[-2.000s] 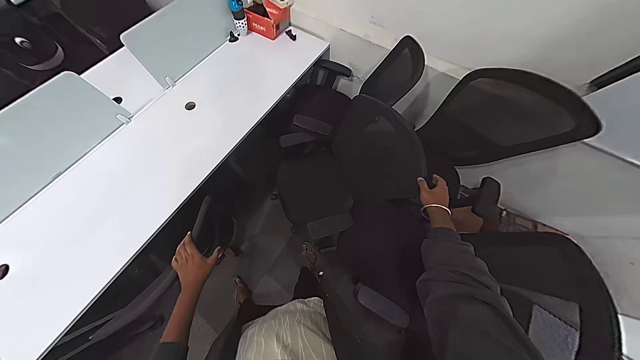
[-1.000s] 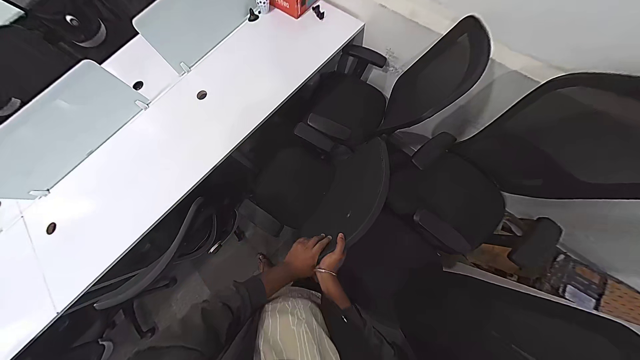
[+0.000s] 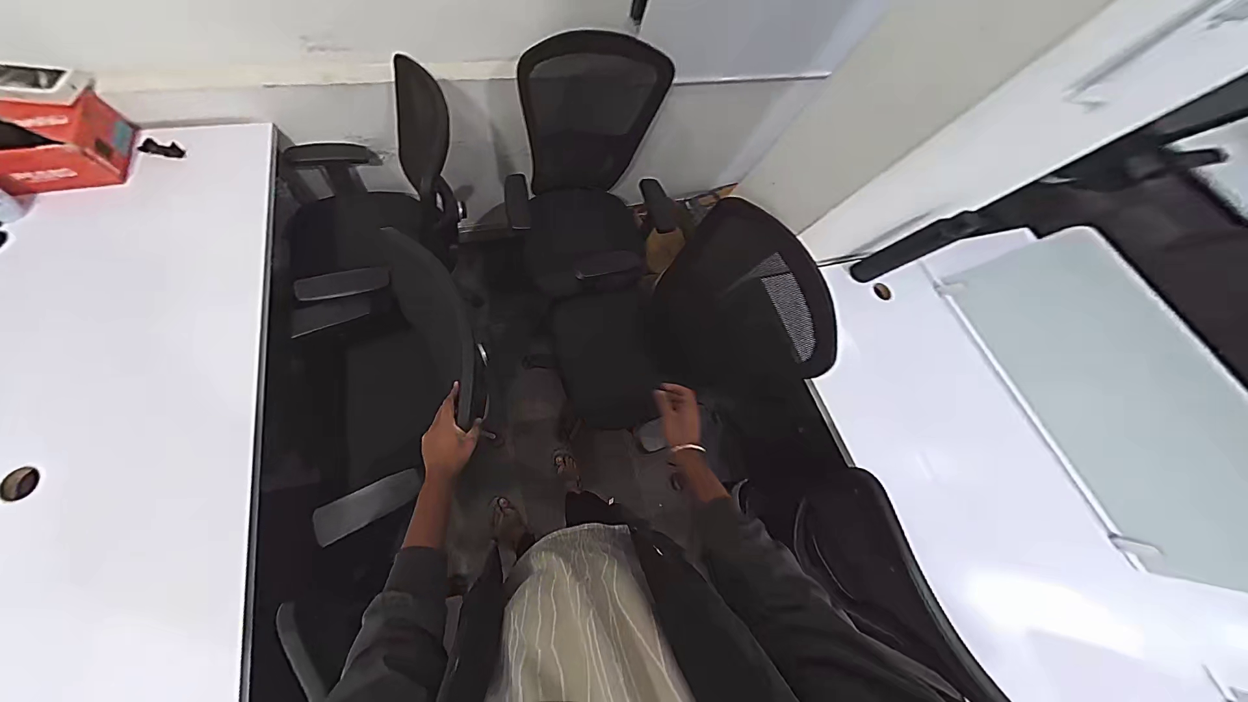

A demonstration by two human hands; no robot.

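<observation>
My left hand (image 3: pixel 449 441) grips the edge of a black office chair's backrest (image 3: pixel 439 302) beside the left desk. My right hand (image 3: pixel 679 417), with a light bracelet at its wrist, is raised at the near edge of a dark chair seat (image 3: pixel 604 361); whether it touches the seat is unclear, and its fingers are partly curled. Right of that seat stands a chair with a black mesh backrest (image 3: pixel 751 292). Farther off, another mesh-backed chair (image 3: pixel 595 112) faces me against the wall, and one more backrest (image 3: pixel 422 127) stands to its left.
A white desk (image 3: pixel 136 390) runs along the left, with a red box (image 3: pixel 68 146) at its far end. Another white desk (image 3: pixel 907 409) with a frosted divider (image 3: pixel 1102 390) is on the right. A dark chair (image 3: pixel 868 546) stands close by my right arm. The floor (image 3: pixel 536 439) shows between the chairs.
The view has swung far to the right. My hands were together at a chair's backrest one second ago; now they are apart, the left on a backrest and the right away from it.
</observation>
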